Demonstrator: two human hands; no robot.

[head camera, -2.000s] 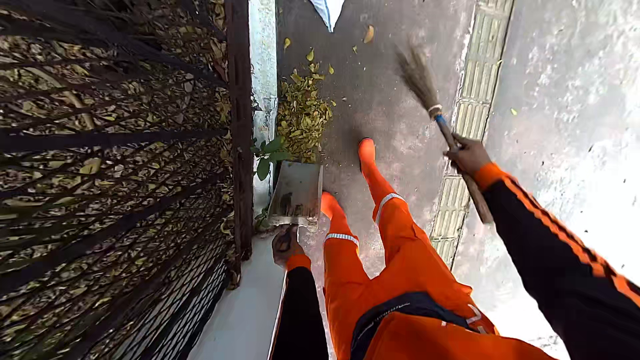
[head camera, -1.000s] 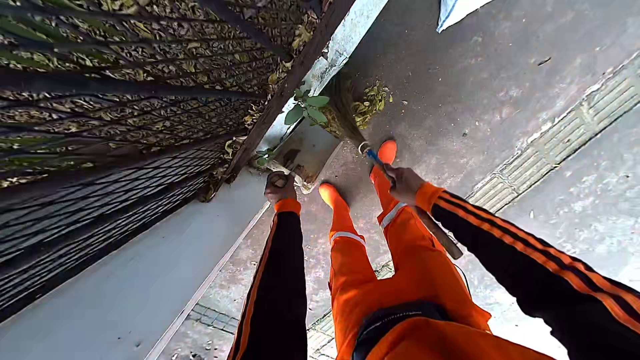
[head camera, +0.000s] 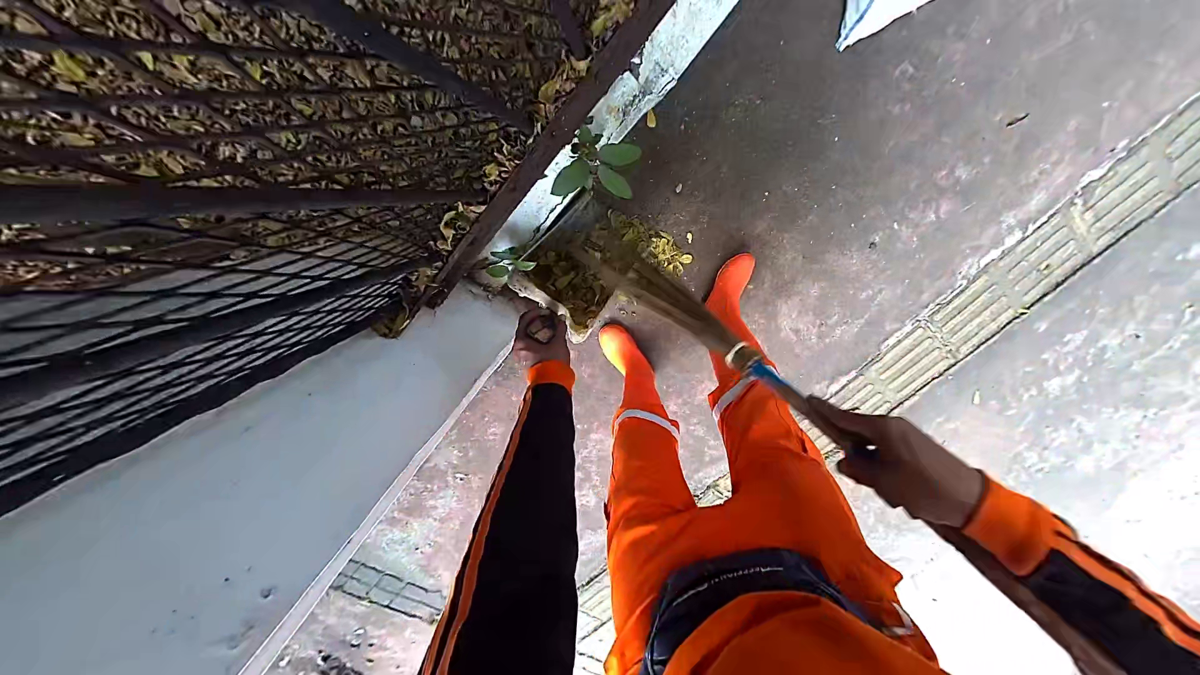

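Note:
My left hand (head camera: 541,336) is closed around the handle of a dustpan (head camera: 583,328), which lies on the ground by the low wall and holds a heap of dry leaves (head camera: 567,281). In my right hand (head camera: 909,464) is the wooden handle of a broom (head camera: 694,319) with a blue band. Its blurred bristles reach down to the leaves at the dustpan's mouth. More yellow leaves (head camera: 656,246) lie on the pavement just beyond, beside the bristles.
A metal fence (head camera: 234,199) tops the low white wall (head camera: 234,487) on the left, with leaf litter behind it. Green plants (head camera: 600,171) grow at the wall's foot. My orange boots (head camera: 731,281) stand near the dustpan. A drain cover strip (head camera: 1012,253) crosses the pavement; a white sack (head camera: 872,19) is at the top.
The broom has come from out on the right to the dustpan. Leaves now fill the dustpan, and the pile beside the wall is smaller. The view has turned.

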